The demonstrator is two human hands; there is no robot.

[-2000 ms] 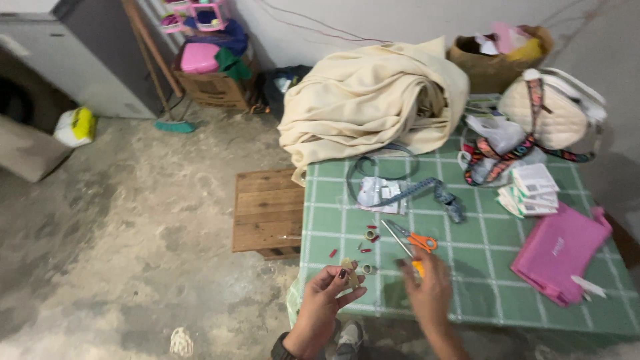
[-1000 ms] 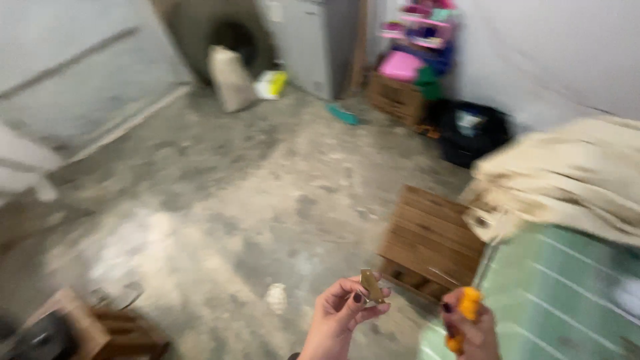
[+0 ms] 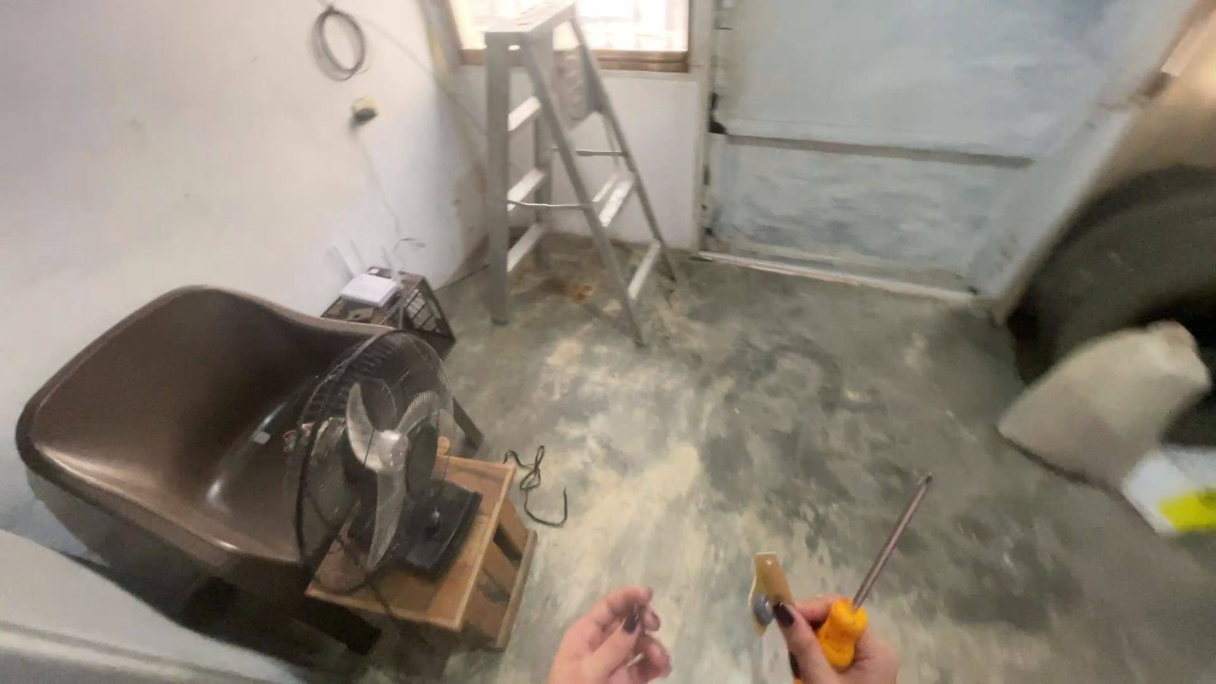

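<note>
At the bottom right of the head view, my right hand (image 3: 845,655) is closed around the orange handle of a screwdriver (image 3: 893,541), whose metal shaft points up and away. The same hand pinches a small flat brass-coloured metal plate (image 3: 768,581) with a round grey part on it, between thumb and fingers. Left of it, and apart from it, is my left hand (image 3: 616,638), its fingertips drawn together; whether something tiny is between them cannot be told.
A black fan (image 3: 380,456) stands on a wooden stool (image 3: 427,598), beside a brown moulded chair (image 3: 161,427). A cable (image 3: 541,494) lies on the concrete floor. Further back are an aluminium stepladder (image 3: 570,180) and a metal door (image 3: 855,171). A pale sack (image 3: 1102,399) is at right.
The view has swung left, away from the table. The metal plate, held in my left hand one second ago, is now in my right hand together with the screwdriver.
</note>
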